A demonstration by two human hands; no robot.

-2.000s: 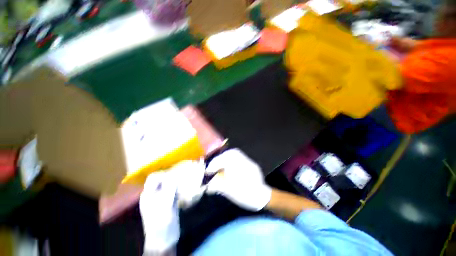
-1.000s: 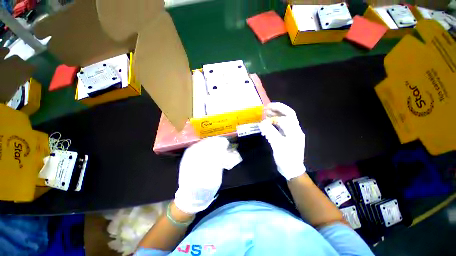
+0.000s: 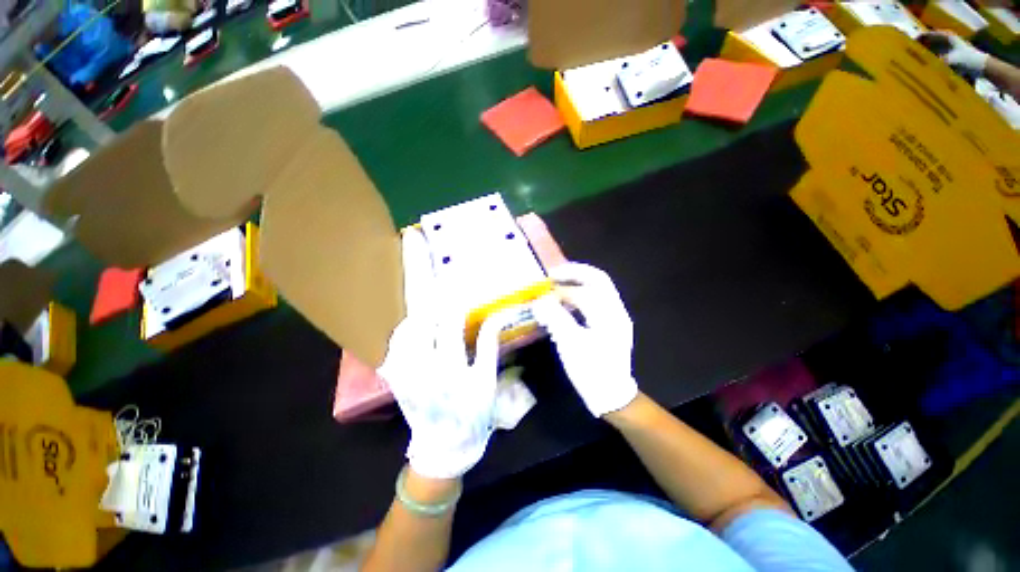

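Note:
An open yellow carton [image 3: 509, 299] rests on a pink pad [image 3: 365, 391] in front of me, its tall brown lid [image 3: 324, 240] folded out to the left. A white electronic unit [image 3: 475, 248] with dark round spots lies in it. My gloved left hand [image 3: 442, 380] grips the carton's front left part, fingers over the front wall. My gloved right hand [image 3: 587, 335] holds the front right corner, fingertips at a small white label [image 3: 517, 320] on the front wall. A white paper scrap [image 3: 513, 400] shows beside my left hand; whether the hand touches it is unclear.
Open cartons [image 3: 623, 117] and orange-red foam squares [image 3: 523, 121] stand on the green belt. Flat yellow cartons lie right [image 3: 895, 184] and left [image 3: 45, 458]. A corded sample unit [image 3: 148, 487] is left; stacked units [image 3: 812, 487] are low right. Another worker's gloved hand [image 3: 964, 54] shows far right.
My left hand has moved from below the carton onto its front left part. The right hand remains at the front right corner. The view has shifted and tilted; the scrap shows lower beside my left hand.

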